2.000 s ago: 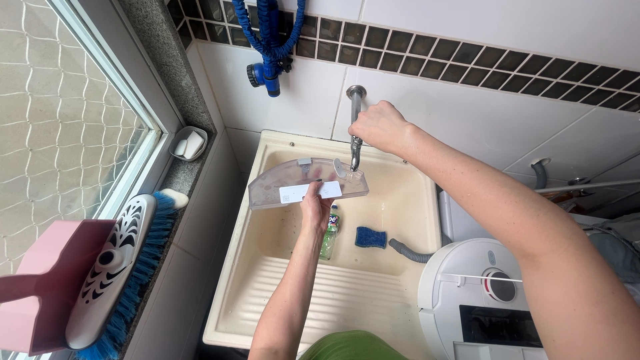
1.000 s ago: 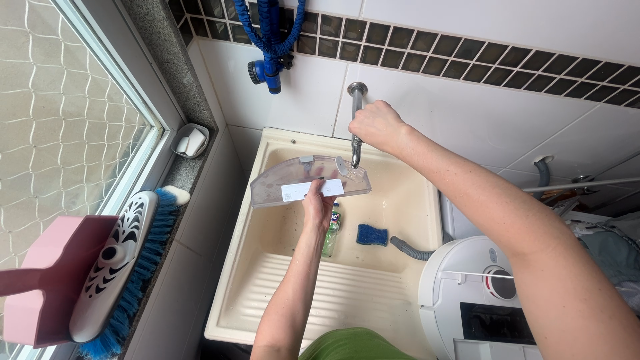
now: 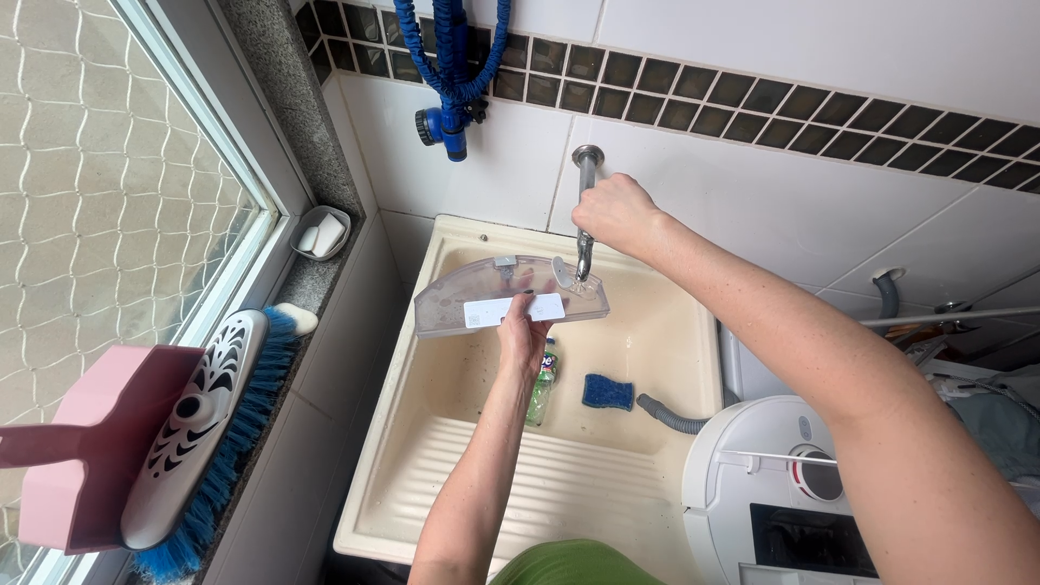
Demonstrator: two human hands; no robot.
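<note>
My left hand (image 3: 525,331) grips the lower edge of a clear grey plastic water tank (image 3: 439,302), its thumb on the white label. The tank lies level over the basin of a cream laundry sink (image 3: 390,455), its small flap lifted beside the opening. Closed around the metal wall faucet (image 3: 585,248) is my right hand (image 3: 615,213); its fingertips are partly hidden. Water runs from the spout at the tank's opening. Below, in the basin, are a green dish soap bottle (image 3: 539,394), partly behind my left wrist, and a blue sponge (image 3: 607,392).
A grey drain hose (image 3: 670,416) hangs into the sink beside a white robot vacuum (image 3: 715,471). On the left ledge are a soap dish (image 3: 340,244), a blue-bristled brush (image 3: 195,431) and a pink dustpan (image 3: 122,414). A blue coiled hose (image 3: 455,89) hangs above.
</note>
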